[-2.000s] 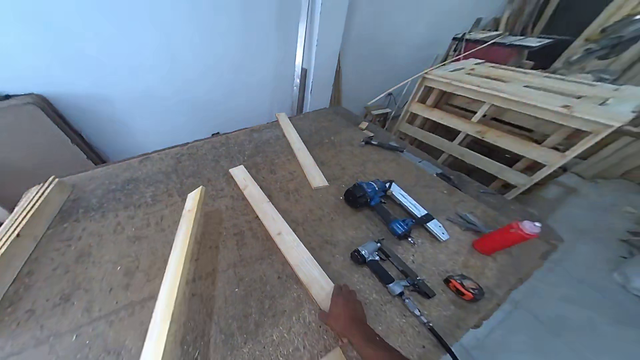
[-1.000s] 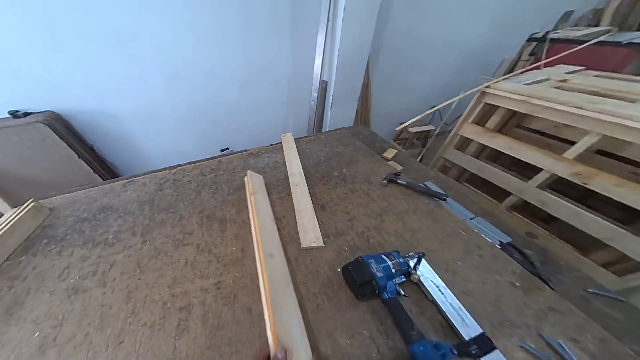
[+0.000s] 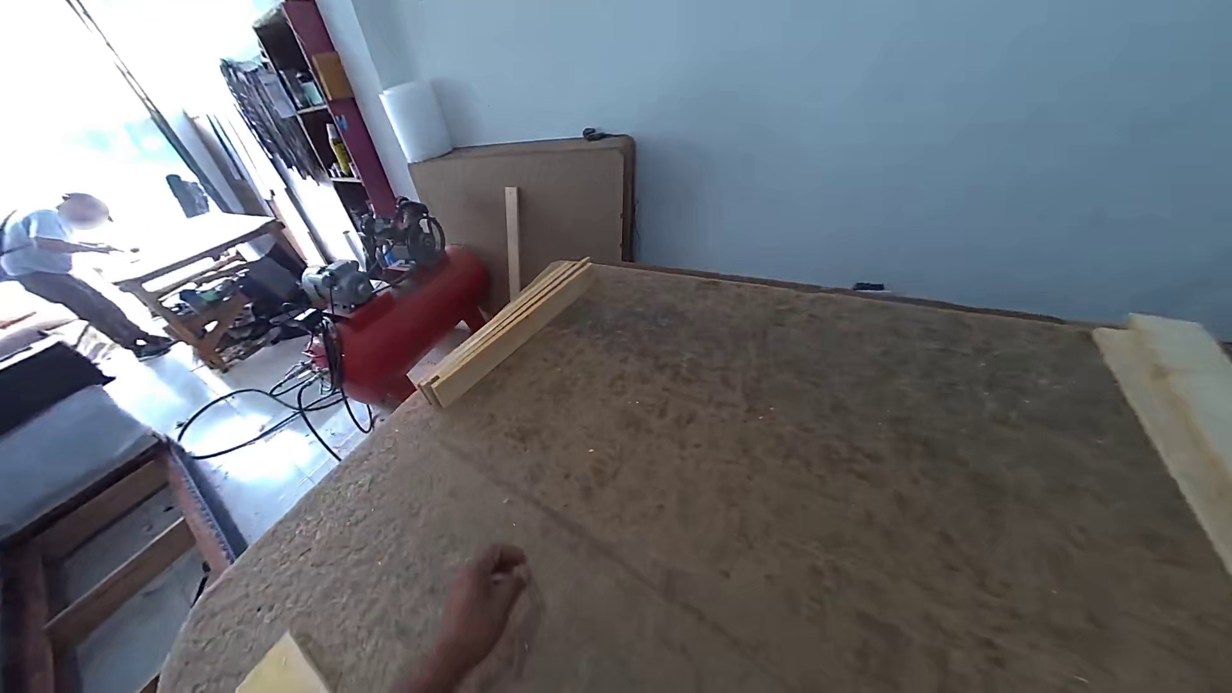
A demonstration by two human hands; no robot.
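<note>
My left hand [image 3: 486, 602] is over the near left part of the worn wooden tabletop [image 3: 731, 481], blurred, with its fingers loosely curled, a gap by the thumb and nothing held. Below and left of it, the end of a pale wooden piece [image 3: 284, 669] shows at the bottom edge. Ahead of the hand, a stack of wooden strips [image 3: 515, 327] lies along the table's far left edge. Pale wooden boards [image 3: 1179, 414], blurred, lie at the far right. My right hand is out of view.
A red air compressor [image 3: 414, 322] with black hoses stands on the floor beyond the table's left edge. A wooden frame [image 3: 115, 577] is at the lower left. A brown panel [image 3: 568, 202] leans on the wall. A person [image 3: 58, 260] works at another bench.
The view has swung far to the left, so the nailers have left it. My left hand has come into view. The fingers seen at a board one second ago are out of view.
</note>
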